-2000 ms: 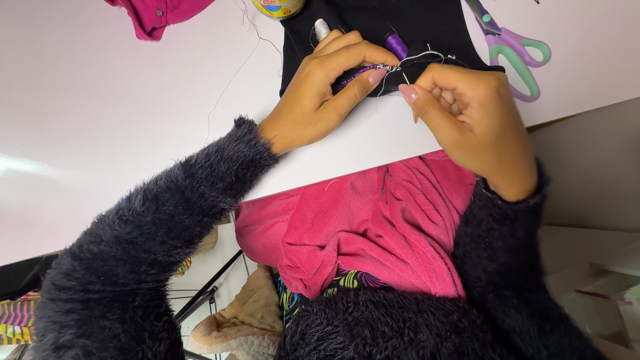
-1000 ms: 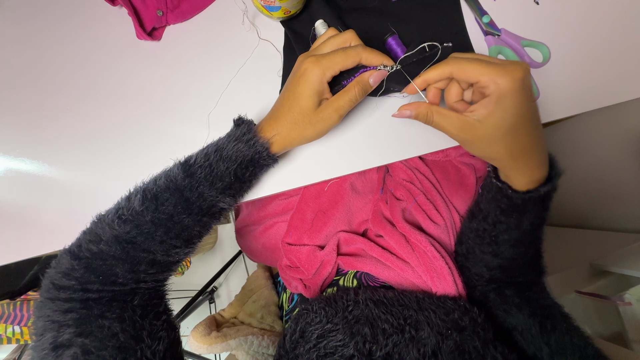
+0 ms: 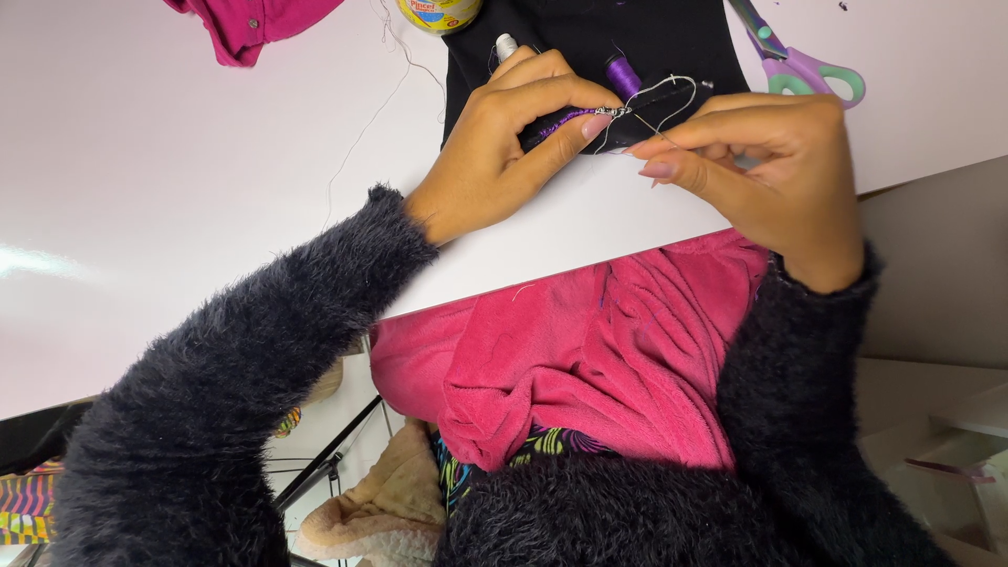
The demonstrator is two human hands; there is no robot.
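My left hand (image 3: 512,146) pinches the edge of a black fabric (image 3: 669,39) between thumb and index finger. Purple and grey-white stitches (image 3: 571,120) run along that edge. Just right of them, my right hand (image 3: 756,165) holds a thin sewing needle (image 3: 650,126) between thumb and fingers; its far end meets the stitched edge. A pale thread (image 3: 685,81) loops above the needle. A spool of purple thread (image 3: 623,76) lies on the fabric above the stitches, and a white spool (image 3: 506,47) shows behind my left fingers.
Scissors with lilac and green handles (image 3: 811,75) lie right of the fabric on the white table (image 3: 197,157). A yellow-labelled container (image 3: 442,12) stands at the top, near a magenta garment (image 3: 272,24). Loose thread trails at the left. A pink plush cloth (image 3: 567,354) covers my lap.
My right hand moved away from the stitched edge to the right, then back a little toward it, with the needle. My left hand stays in place on the fabric.
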